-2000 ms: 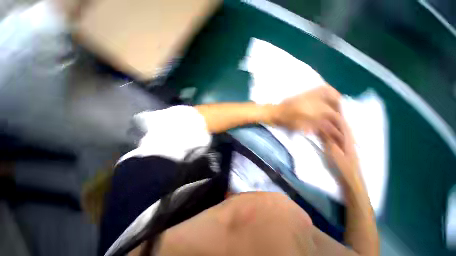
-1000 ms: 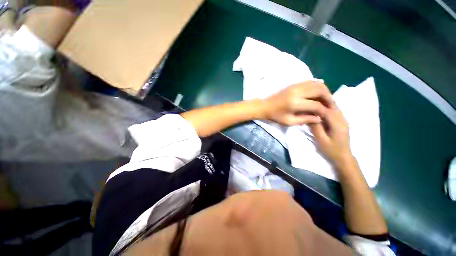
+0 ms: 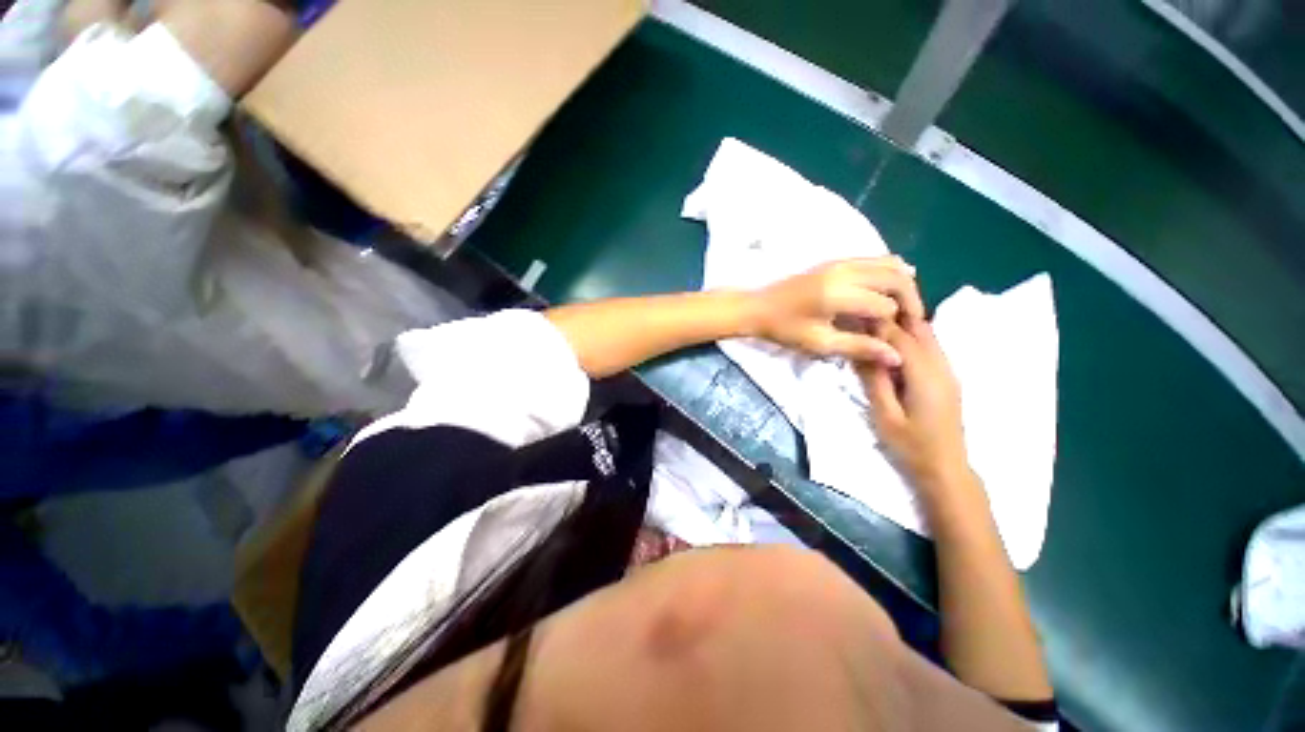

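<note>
A white cloth [image 3: 1010, 415] lies creased on the dark green table, with pointed corners at its upper left and upper right. My left hand [image 3: 842, 309] reaches in from the left over the cloth, its fingers bent and close together. My right hand [image 3: 916, 386] comes up from the lower right, and its fingertips meet those of my left hand above the middle of the cloth. Whether a small part sits between the fingers is hidden.
A cardboard box [image 3: 444, 100] with a tan flap stands at the upper left. A person in pale clothing [image 3: 122, 243] is at far left. A grey metal strip [image 3: 1059, 222] and upright [image 3: 947, 65] edge the green table [image 3: 1159, 501]. A white item [image 3: 1278, 579] lies far right.
The view has shifted and sharpened. The white item at far right shows more fully. My hands stay together over the cloth, with the fingers slightly rearranged.
</note>
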